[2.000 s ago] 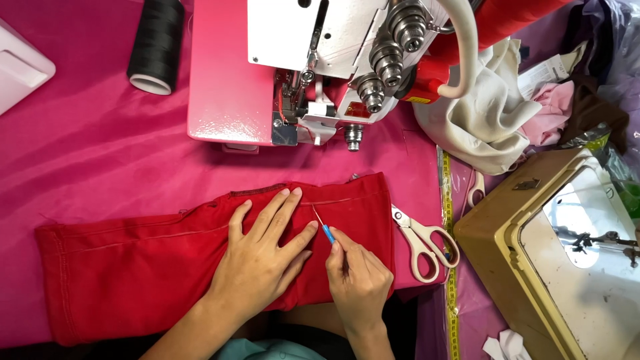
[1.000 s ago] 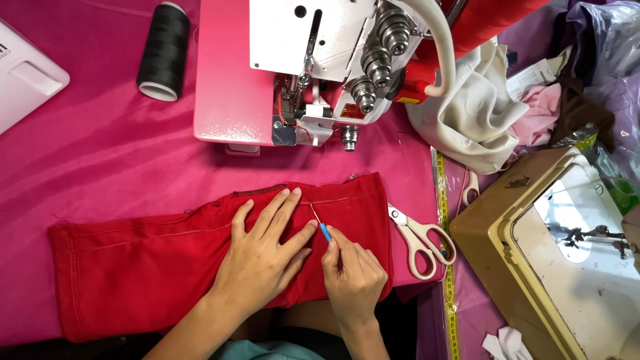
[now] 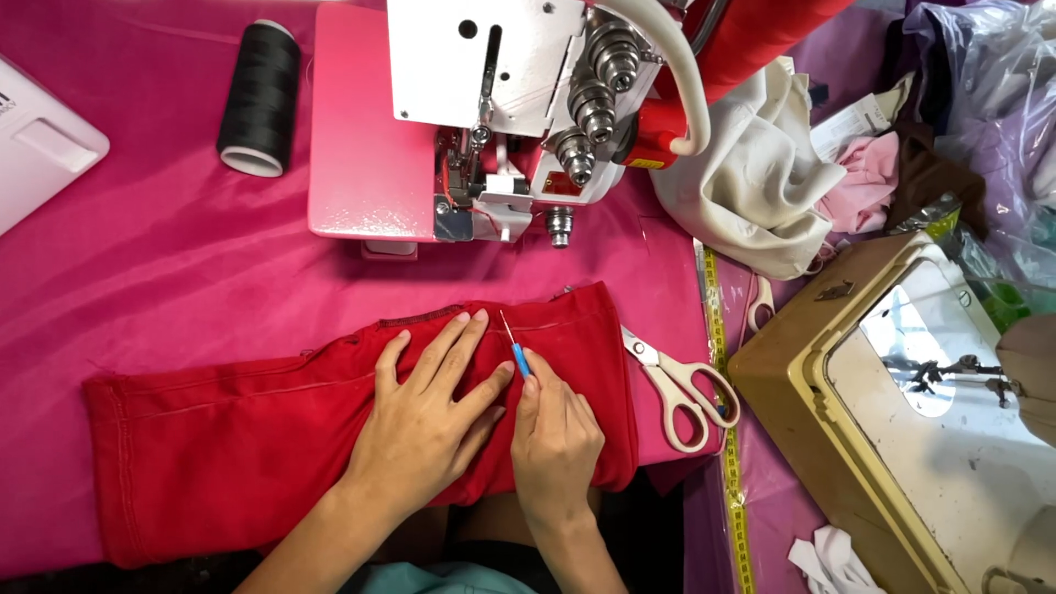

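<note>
A red fabric garment piece with pale seam stitching lies across the pink cloth at the table's front. My left hand rests flat on it, fingers spread, pressing the fabric near the seam. In my right hand is a seam ripper with a blue handle; its thin metal tip points up and left at the stitched line, just right of my left fingers. Whether the tip is under a thread cannot be told. White-handled scissors lie at the fabric's right edge, with part of their blades hidden.
A pink and white overlock machine stands behind the fabric, with a black thread cone to its left. A yellow measuring tape runs down the right side, beside a beige sewing machine. Cream cloth is bunched at the back right.
Both hands and the seam ripper keep nearly the same place on the red fabric. The view has shifted slightly.
</note>
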